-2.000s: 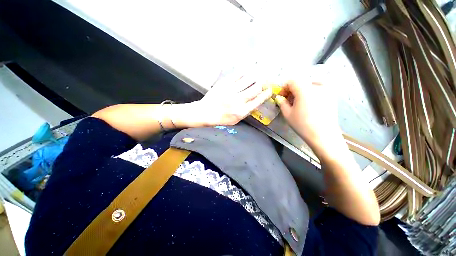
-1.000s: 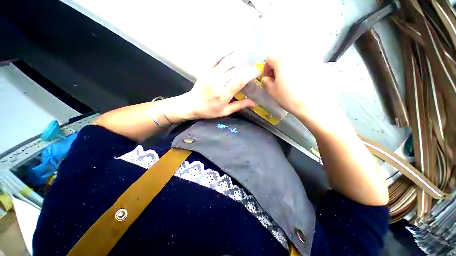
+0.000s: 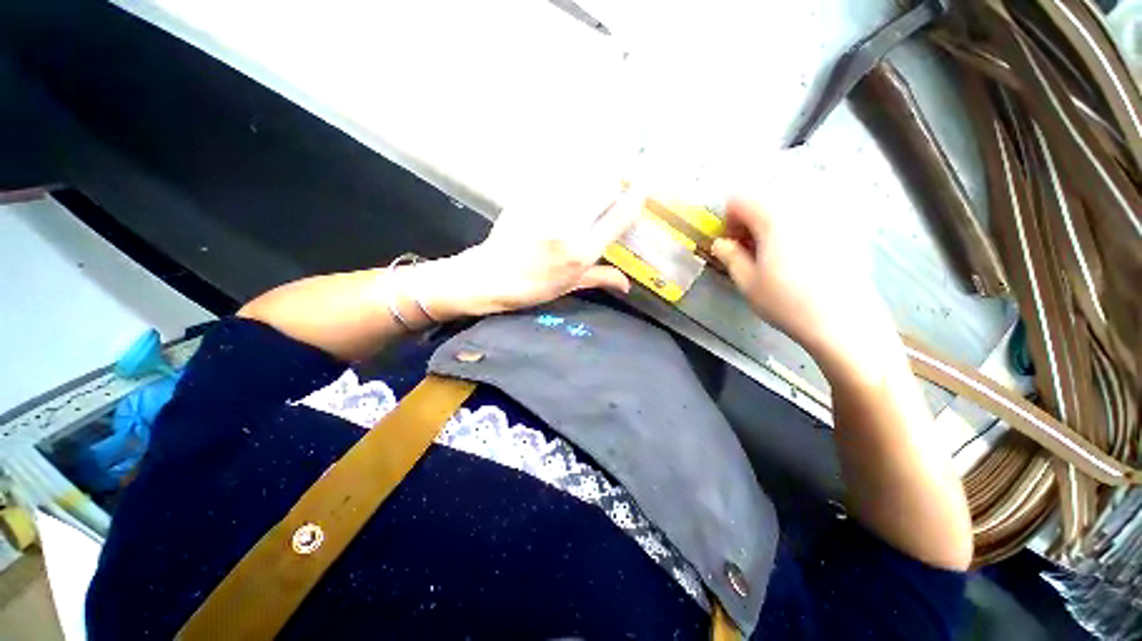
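Observation:
The yellow-edged jig (image 3: 654, 251), with a pale centre, lies near the front edge of the grey board. My left hand (image 3: 551, 257) holds its left end, fingers over the top and thumb at the near edge. My right hand (image 3: 783, 269) is at the jig's right end, its fingertips pinching a brown strap (image 3: 704, 241) whose end lies on the jig. Most of this strap is hidden under my right hand and forearm. A brown striped strap (image 3: 989, 398) also shows right of my forearm. Glare washes out parts of both hands.
A hammer (image 3: 927, 169) lies on the board beyond my right hand. A large heap of brown striped straps (image 3: 1046, 213) covers the right side. Fanned grey pieces (image 3: 1102, 582) sit at the lower right. A blue plastic item (image 3: 132, 420) is in a tray at left. A dark sliver (image 3: 580, 15) lies at the top.
My right hand has moved right, away from my left hand, and more of the jig and a brown strap end now show between them. My left hand stays on the jig.

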